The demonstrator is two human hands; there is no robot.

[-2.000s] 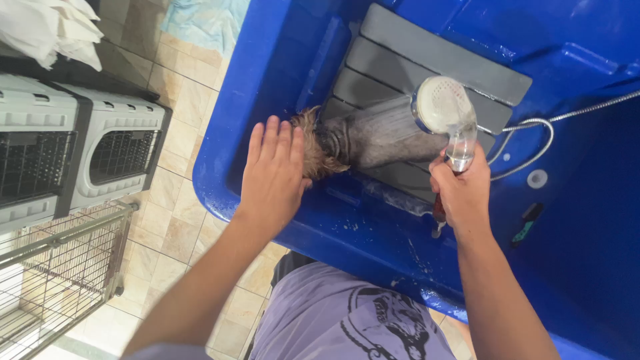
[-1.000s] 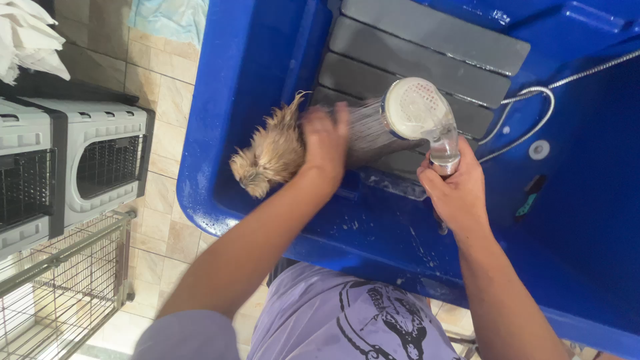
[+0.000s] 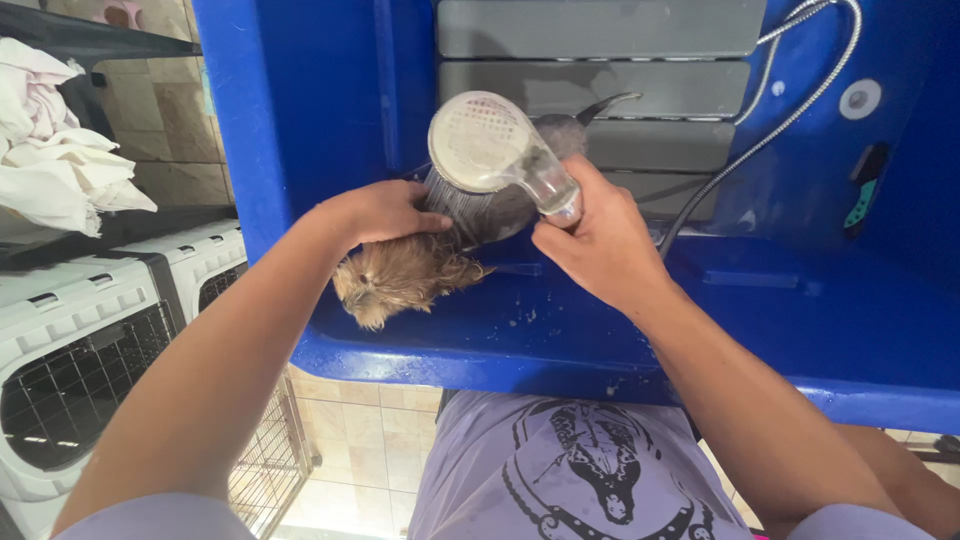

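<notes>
A small wet dog (image 3: 405, 274) with a tan head and a dark grey body stands in a blue plastic tub (image 3: 465, 360), its head toward the near left corner. My left hand (image 3: 386, 212) lies on its neck and upper back, thumb spread from the fingers. My right hand (image 3: 604, 232) is closed around the handle of a shower head (image 3: 484, 142), whose spray falls on the dog's back beside my left fingers. The shower head hides part of the body; the thin tail points away to the right.
Grey slats (image 3: 600, 30) form a raised platform in the tub. A metal shower hose (image 3: 780, 135) curves past a drain fitting (image 3: 860, 99) and a teal-and-black grooming tool (image 3: 862, 191). White pet carriers (image 3: 75, 300), a wire cage (image 3: 277, 450) and pale towels (image 3: 60, 142) are on the left.
The dog's head has turned from under my left hand toward the tub's near left corner. My left hand now lies on its neck and back. The view has shifted noticeably.
</notes>
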